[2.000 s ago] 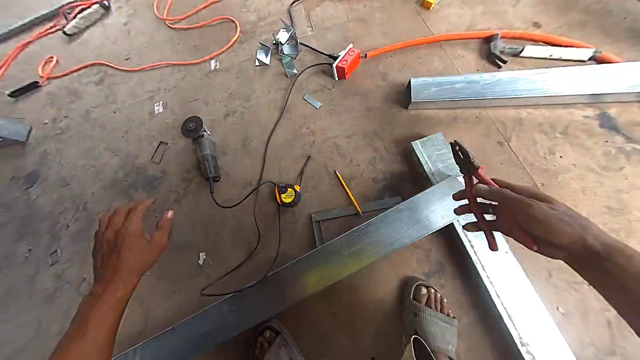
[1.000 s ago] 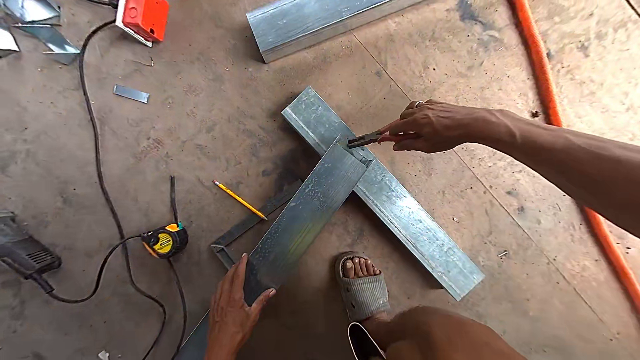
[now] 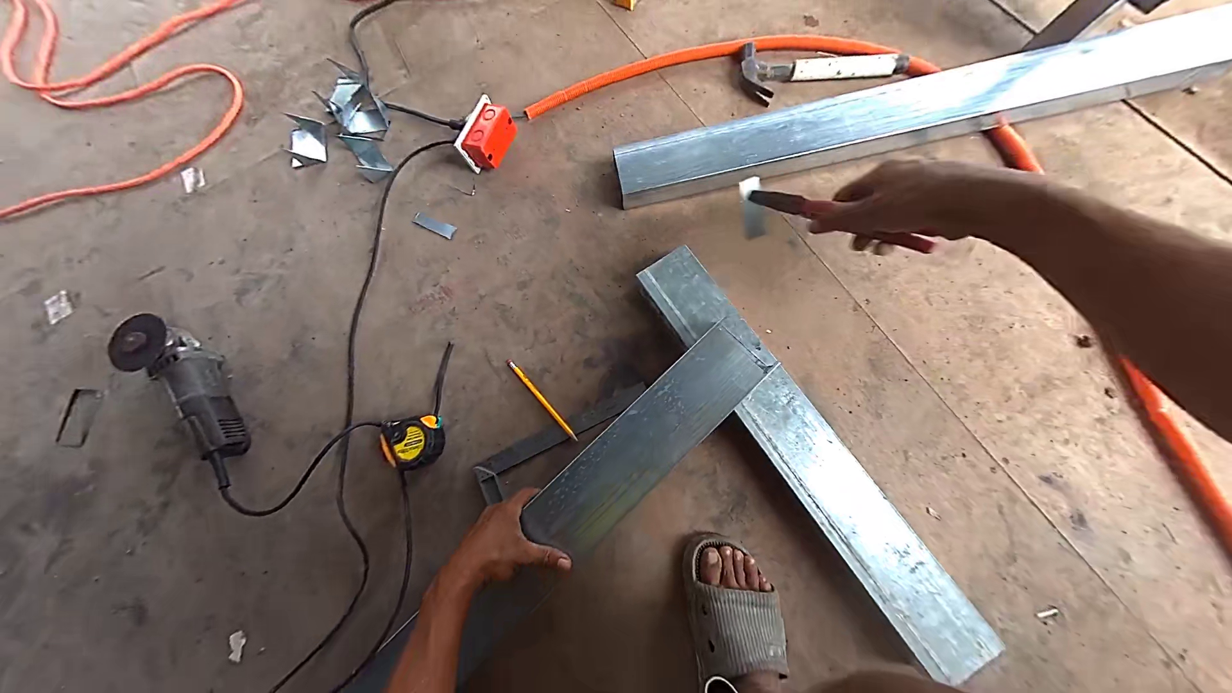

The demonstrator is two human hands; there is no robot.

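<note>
My left hand (image 3: 510, 549) grips the edges of a galvanized steel channel (image 3: 654, 423), whose far end rests across a second metal piece (image 3: 837, 481) on the floor. Pliers with red handles (image 3: 818, 210) are in my right hand (image 3: 910, 207), raised off the floor to the upper right of that crossing. In their jaws is a small strip of sheet metal (image 3: 753, 210), slightly blurred. A yellow pencil (image 3: 542, 399) leans on a dark metal angle frame (image 3: 549, 448), just left of the channel.
An angle grinder (image 3: 188, 385) and a tape measure (image 3: 412, 443) lie left, among black cords. Farther off are sheet-metal offcuts (image 3: 356, 111), a red electrical box (image 3: 488, 135), an orange conduit (image 3: 654, 63), a claw hammer (image 3: 828, 67) and a long metal section (image 3: 866, 115). A sandaled foot (image 3: 736, 606) stands between the pieces.
My right hand and the pliers have moved up from the channel's end, where they were one second ago. A small metal strip now shows in the jaws. My left hand stays on the channel. The view has shifted.
</note>
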